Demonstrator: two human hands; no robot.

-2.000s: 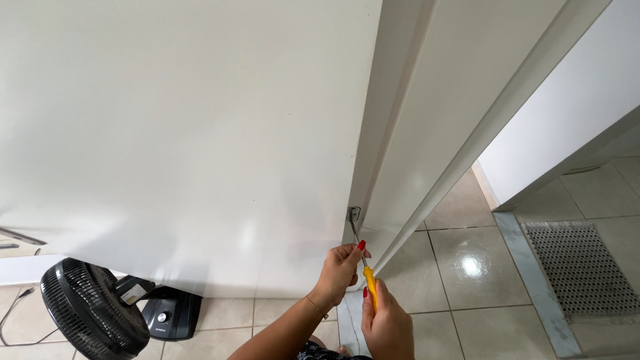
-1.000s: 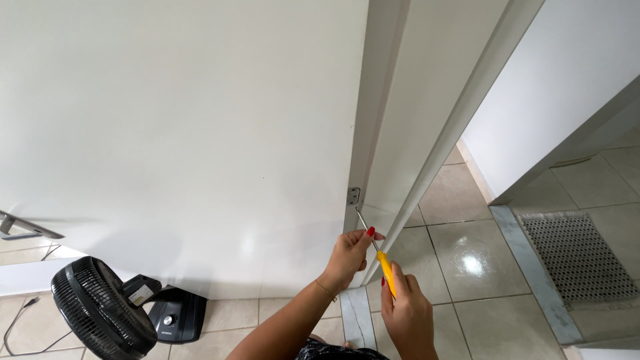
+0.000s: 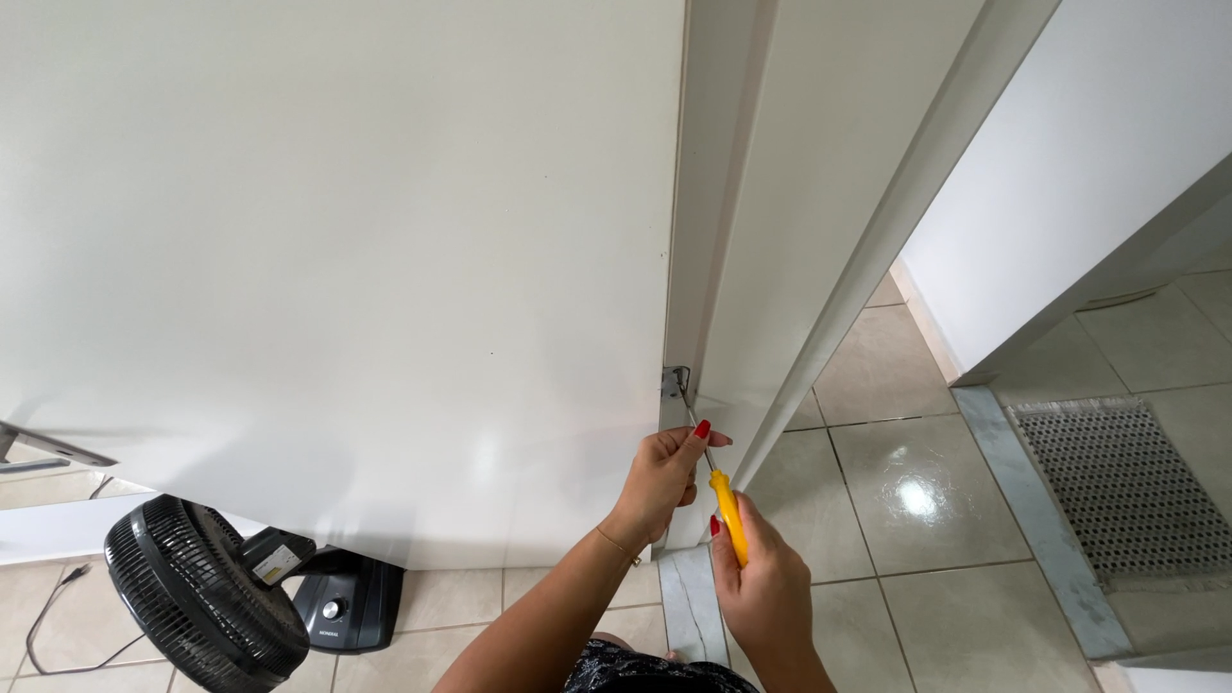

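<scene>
A screwdriver with a yellow handle is gripped in my right hand, its metal shaft slanting up and left. The fingers of my left hand pinch that shaft between the handle and the tip. The tip reaches the lower part of a metal door hinge, set between the edge of a white door and the white door frame. Whether the tip sits in a screw cannot be told. A thin bracelet is on my left wrist.
A black fan stands on the tiled floor at the lower left, with a power cord beside it. The door's lever handle is at the left edge. A woven mat lies beyond a marble threshold strip at the right.
One second ago the screwdriver's tip was just below the hinge; now it is up at the hinge. Both hands have stayed on the tool. The view has shifted slightly.
</scene>
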